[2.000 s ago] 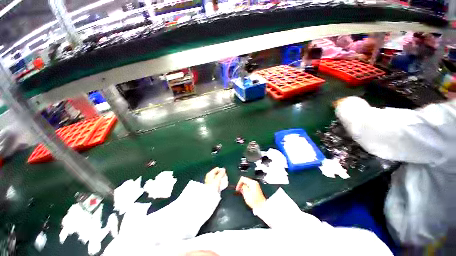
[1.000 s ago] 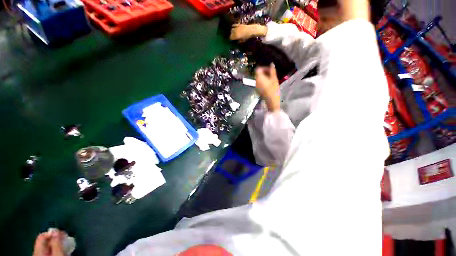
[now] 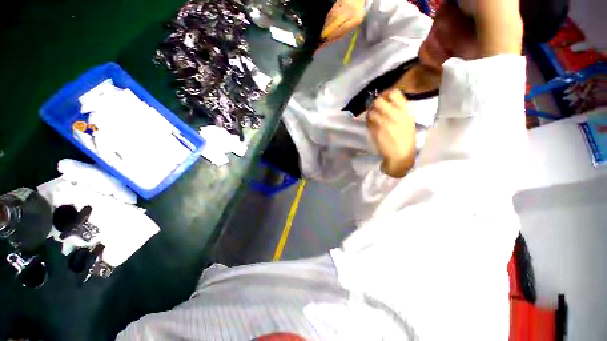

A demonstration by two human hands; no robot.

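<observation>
My right sleeve point(image 3: 432, 226) rises to the upper right. My bare right wrist point(image 3: 500, 30) shows at the top edge; the hand beyond it is out of the picture. My left hand is not in view. Two metal parts with dark round faces, an upper one point(image 3: 74, 220) and a lower one point(image 3: 90, 261), lie on a spread white wipe point(image 3: 126, 233) at the left. Another metal part point(image 3: 28, 270) lies on the green bench below a clear bottle point(image 3: 28, 218), which the left edge cuts off.
A blue bin point(image 3: 113, 170) holds white sheets and a small orange-yellow item. Beyond it lie a glittering heap of metal parts point(image 3: 213, 60) and white wipes point(image 3: 223, 143). A neighbour's hand point(image 3: 393, 130) is raised; another point(image 3: 343, 20) is near the bench edge. A yellow floor line point(image 3: 290, 220) shows.
The view has swung right and closer to the neighbour. My left hand, earlier pinching a pale wipe at lower left, has left the picture. My right arm is still raised.
</observation>
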